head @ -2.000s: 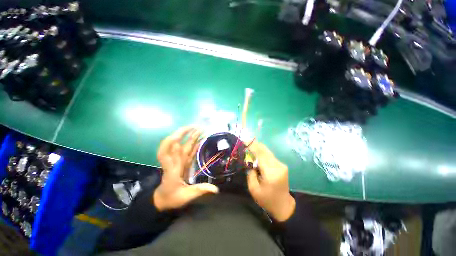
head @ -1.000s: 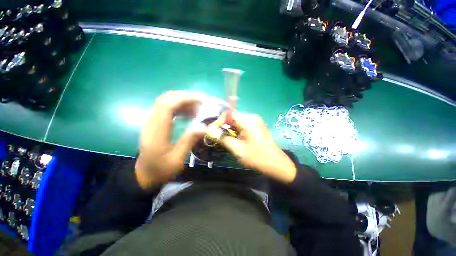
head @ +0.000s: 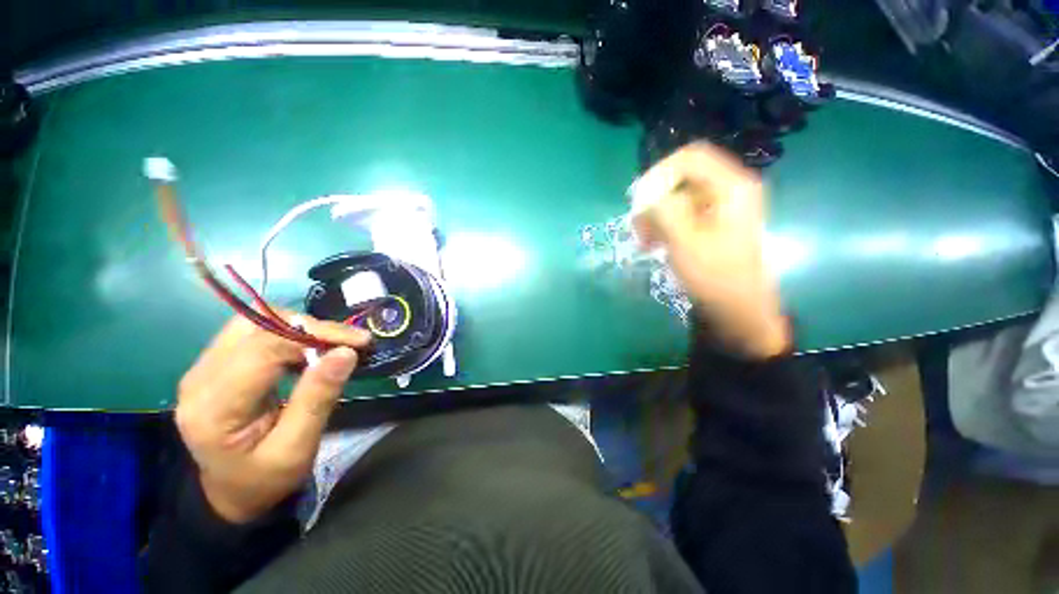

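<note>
A white camera housing [head: 406, 232] lies on the green mat in front of me, its round black inner shell [head: 406, 331] facing up. A yellow ring shows at the shell's centre. My left hand [head: 273, 400] pinches the red and dark wire harness [head: 238, 299] at the shell's left edge. The leads stretch up and left to a small white connector plug [head: 159, 169]. My right hand [head: 708, 238] is blurred, over the pile of thin whitish sealing rings [head: 668, 284]; whether it holds a ring cannot be told.
Black camera modules [head: 732, 64] with silvery and blue tops stand at the back right. A metal edge [head: 314, 41] runs along the back of the green mat [head: 523, 151]. A blue bin [head: 105, 499] is below left, a brown container [head: 888, 464] below right. A person's grey sleeve [head: 1010, 383] is at the right.
The housing now lies on the mat, out of my right hand. My left hand has moved to the wires, which swing left. My right hand has moved right to the ring pile. The view has shifted.
</note>
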